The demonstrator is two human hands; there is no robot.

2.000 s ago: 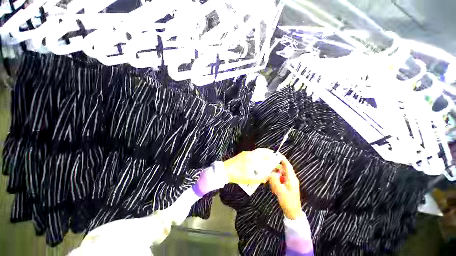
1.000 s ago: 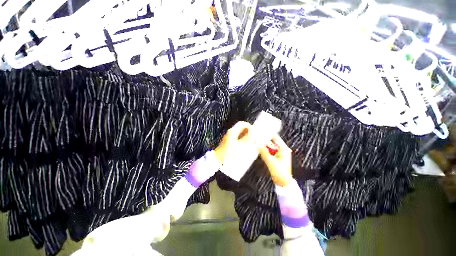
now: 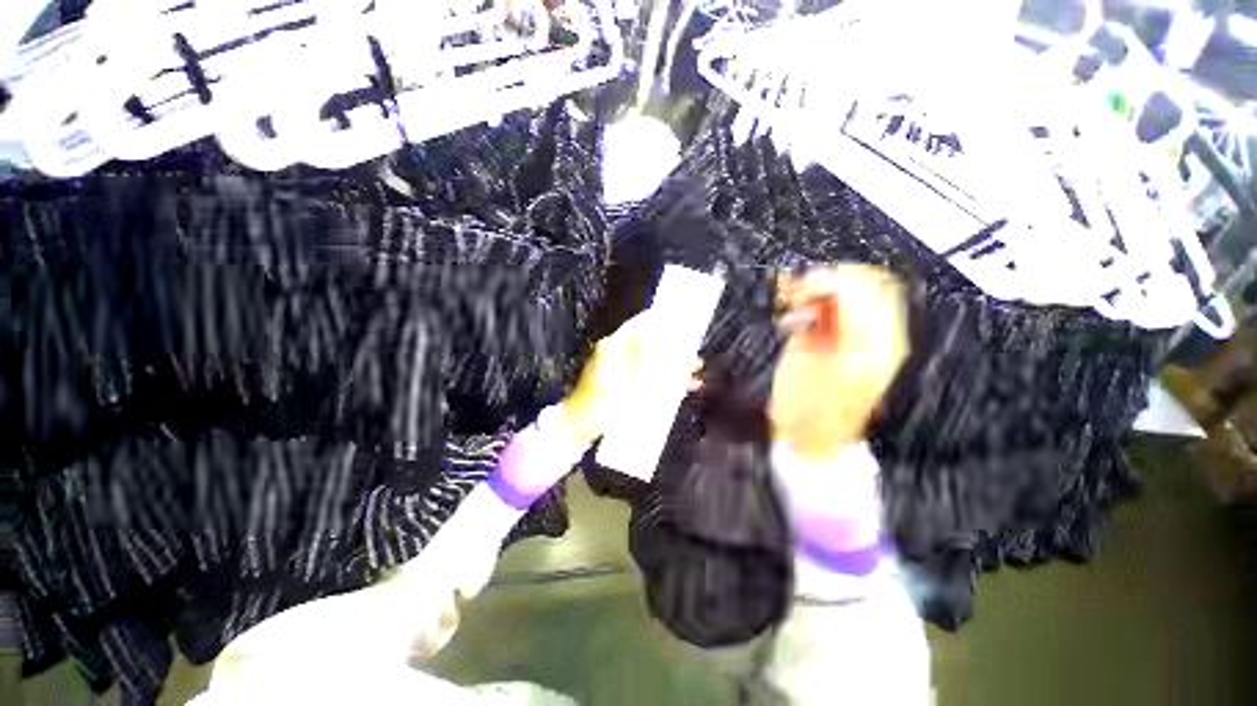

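Observation:
A white hang tag [image 3: 667, 361] stands out against the dark skirts, tilted, near the centre. My left hand [image 3: 615, 375] holds it from its left side. My right hand [image 3: 838, 361] is to the right of the tag, apart from it and blurred, with its fingers curled. A small red item [image 3: 824, 320] shows at its fingertips; whether the hand grips it is unclear. Black striped ruffled skirts [image 3: 276, 331] hang on the left, and more striped skirts [image 3: 1020, 428] hang on the right behind my right hand.
White plastic hangers [image 3: 414, 83] overlap above the left skirts, and more white hangers [image 3: 965, 166] above the right ones, overexposed. A round white thing [image 3: 640, 160] sits between the two groups. Greenish floor [image 3: 538, 621] shows below. A white sheet [image 3: 1166, 408] and brown items [image 3: 1227, 441] are at the right edge.
My right hand has moved off the tag, up and to the right. My left hand keeps the tag, which now shows as one long strip. The hangers and skirts sit higher in the picture.

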